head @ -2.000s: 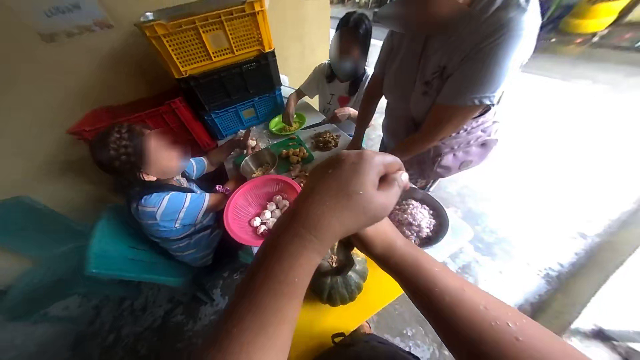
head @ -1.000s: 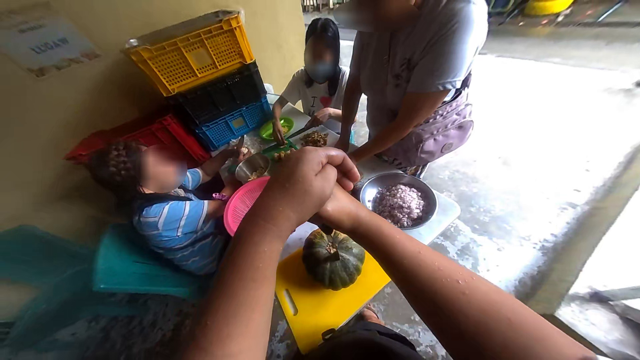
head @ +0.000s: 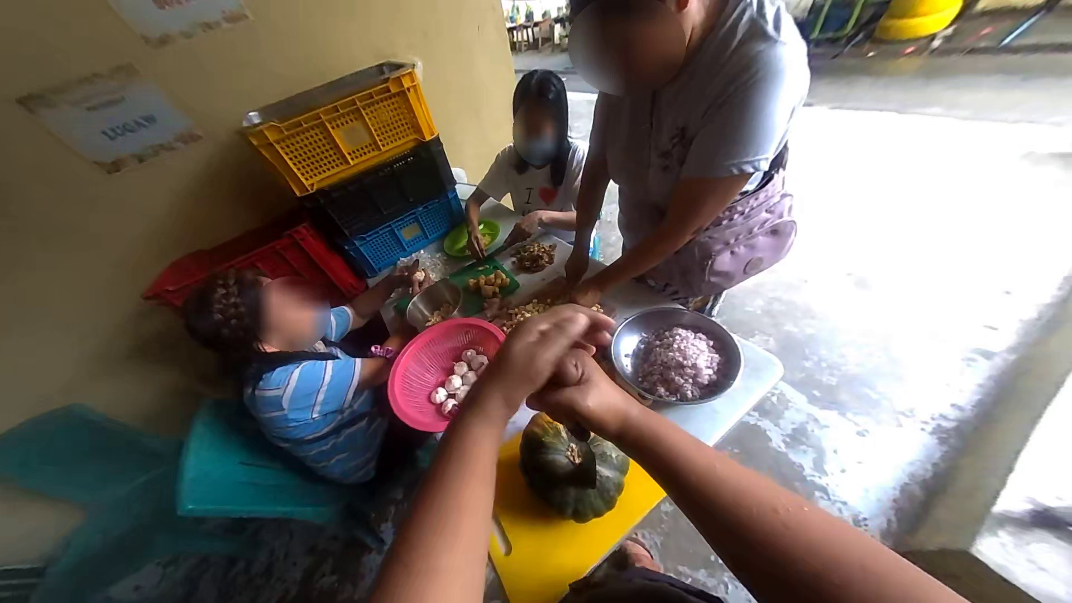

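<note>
My left hand (head: pixel 544 347) lies over my right hand (head: pixel 582 394), its fingers bent across the right fist. Both are above a dark green ribbed squash (head: pixel 548 477) on a yellow cutting board (head: pixel 544 553). A dark, flat shape shows between my right fist and the squash; whether it is a blade held in that fist cannot be told. Left of my hands, a pink plastic colander (head: pixel 410 377) holds garlic bulbs (head: pixel 453 383). To their right stands a metal bowl (head: pixel 729 335) of chopped, pale purple pieces (head: pixel 680 364), probably onion or shallot.
Three people work around the table (head: pixel 758 368): one seated left, one at the far end, one standing. Between them are a small metal bowl (head: pixel 444 293), green cutting board (head: pixel 502 272) and green plate (head: pixel 481 243). Stacked crates (head: pixel 335 134) stand by the wall. Below left is a teal stool (head: pixel 251 469).
My two hands stay together over the squash. The left fingers now look more spread over the right fist. The bowl of chopped pieces, partly hidden by my hands two seconds ago, shows fully.
</note>
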